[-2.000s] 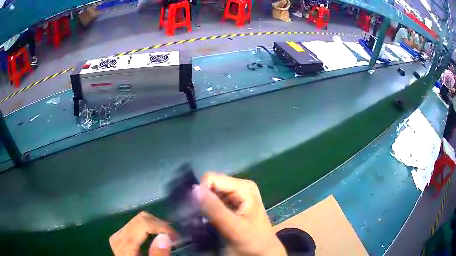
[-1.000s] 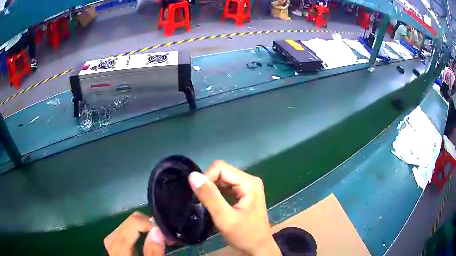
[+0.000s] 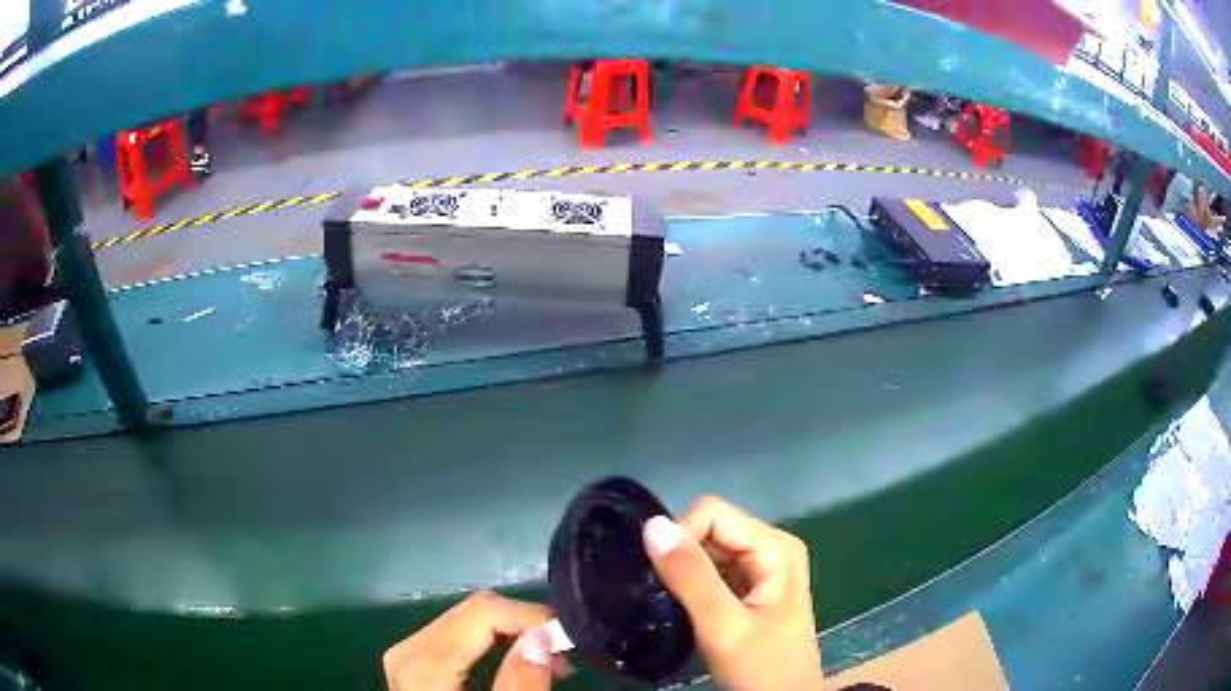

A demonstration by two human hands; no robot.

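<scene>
A round black earcup [image 3: 618,581] is held up on edge at the lower middle, its dark inner face partly towards me. My right hand [image 3: 743,587] grips its right side, with the thumb on the inner face. My left hand [image 3: 479,648] is at its lower left rim, thumb and finger closed on a small white label [image 3: 558,637] that touches or lies close to the rim. The lower part of my left hand is cut off by the frame edge. A cardboard sheet [image 3: 938,659] lies at the bottom right, with a dark edge of a black part just showing on it.
The green conveyor belt [image 3: 338,506] runs across beyond my hands. On the far bench stand a pale metal blower box [image 3: 493,257] and a black flat box [image 3: 932,246]. A teal beam [image 3: 608,38] crosses the top. Crumpled white sheets [image 3: 1188,500] lie at the right.
The view has shifted left and up, so the teal beam shows more and the cardboard less. The earcup stays between both hands. A white label now shows at my left fingertips.
</scene>
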